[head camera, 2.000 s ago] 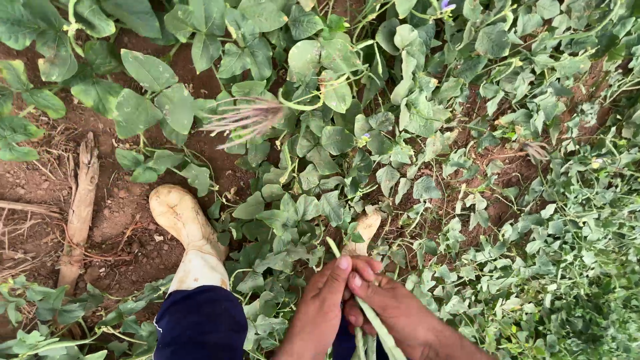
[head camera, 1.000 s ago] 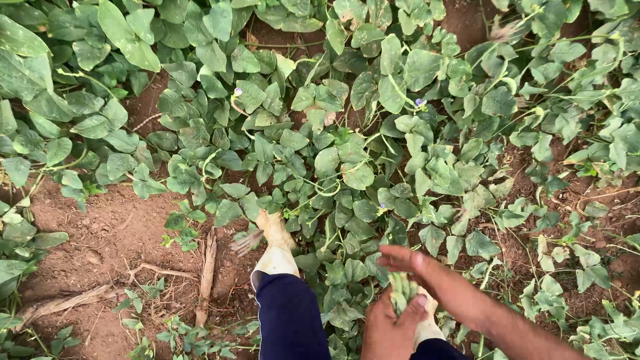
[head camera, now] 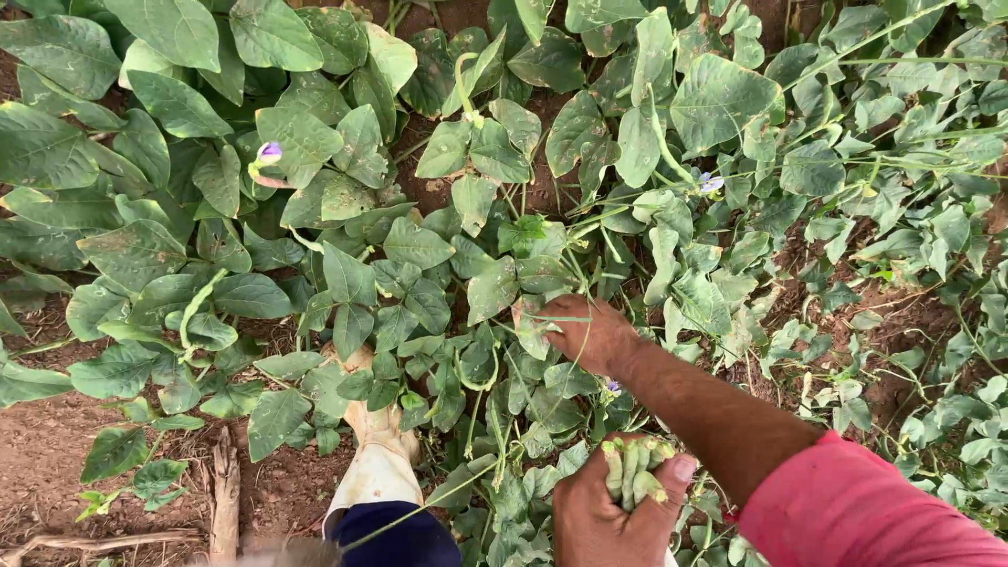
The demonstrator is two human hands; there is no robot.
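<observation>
My left hand (head camera: 610,504), low in the view, is closed around a bunch of green bean pods (head camera: 634,468) whose ends stick up past the thumb. Above it, my right hand (head camera: 587,335) reaches in among the leaves of the bean plants (head camera: 492,291); its fingertips are partly behind a leaf, so whether they grip anything is hidden. A curved green pod (head camera: 478,378) hangs to the left of the right hand. Another pod (head camera: 197,307) lies over leaves farther left.
A boot (head camera: 378,449) stands among the vines at lower left. Beside it a dry wooden stick (head camera: 225,496) lies on reddish soil (head camera: 63,457). Purple flowers (head camera: 269,153) and long vine stems cross the foliage.
My right hand has moved away from the left hand and its pods, up into the leaves. The left hand still holds the bunch. The view has shifted over the plants.
</observation>
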